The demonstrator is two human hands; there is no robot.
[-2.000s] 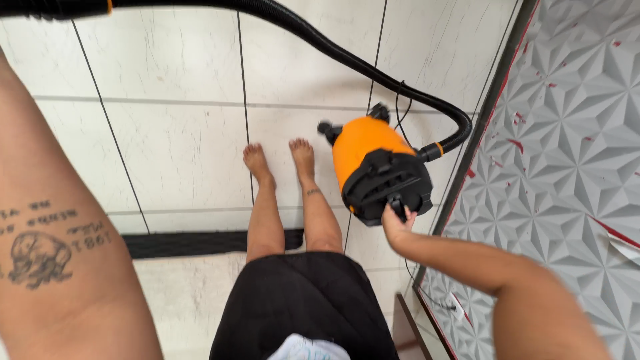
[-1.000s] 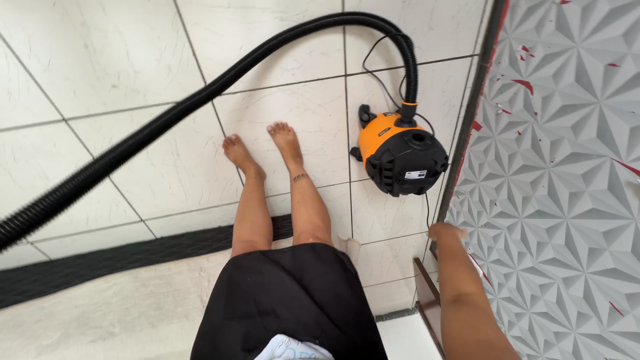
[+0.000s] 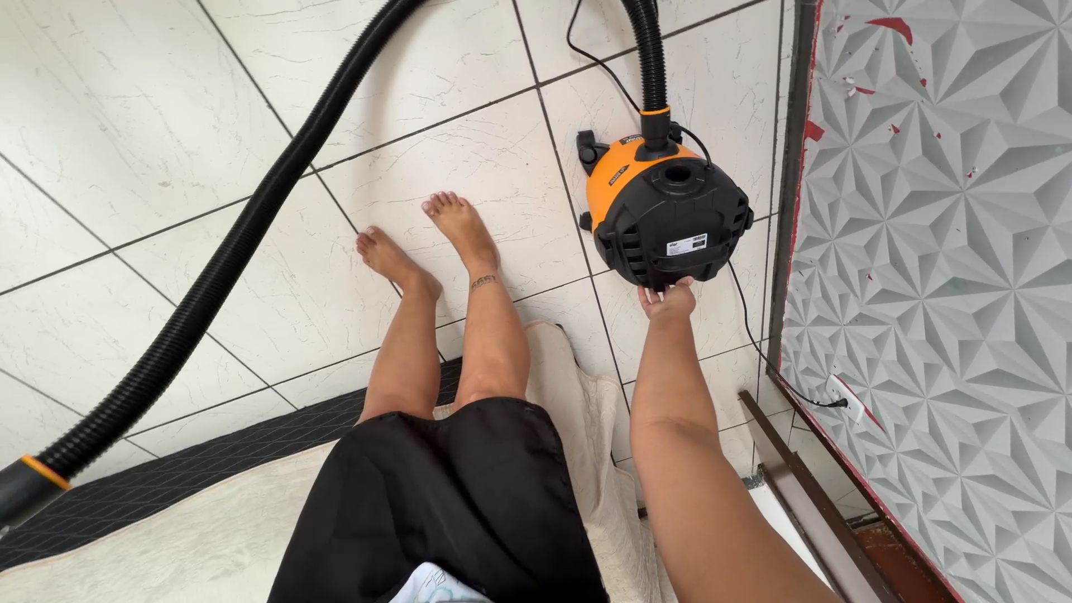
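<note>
An orange and black canister vacuum cleaner (image 3: 670, 209) stands on the tiled floor, right of my bare feet. My right hand (image 3: 668, 300) touches the near side of its black top, with the fingers partly hidden beneath the edge. A ribbed black vacuum hose (image 3: 251, 226) with orange collars runs from the canister out of the top of the view and back down to the left edge. There it ends in a black hose end piece (image 3: 29, 494). My left hand is not in view. A black power cord (image 3: 745, 306) passes behind the canister.
The cord reaches a wall outlet (image 3: 846, 400) in a grey wall with a raised geometric pattern (image 3: 930, 276). A bed or similar padded furniture with a black quilted side (image 3: 276, 431) and a cream cover (image 3: 209, 519) lies below me. A brown wooden frame (image 3: 804, 494) stands at lower right.
My right hand, beside the wall and apart from the canister one second ago, is now against the canister. Two seconds ago it was at the top of the canister, which was tilted differently.
</note>
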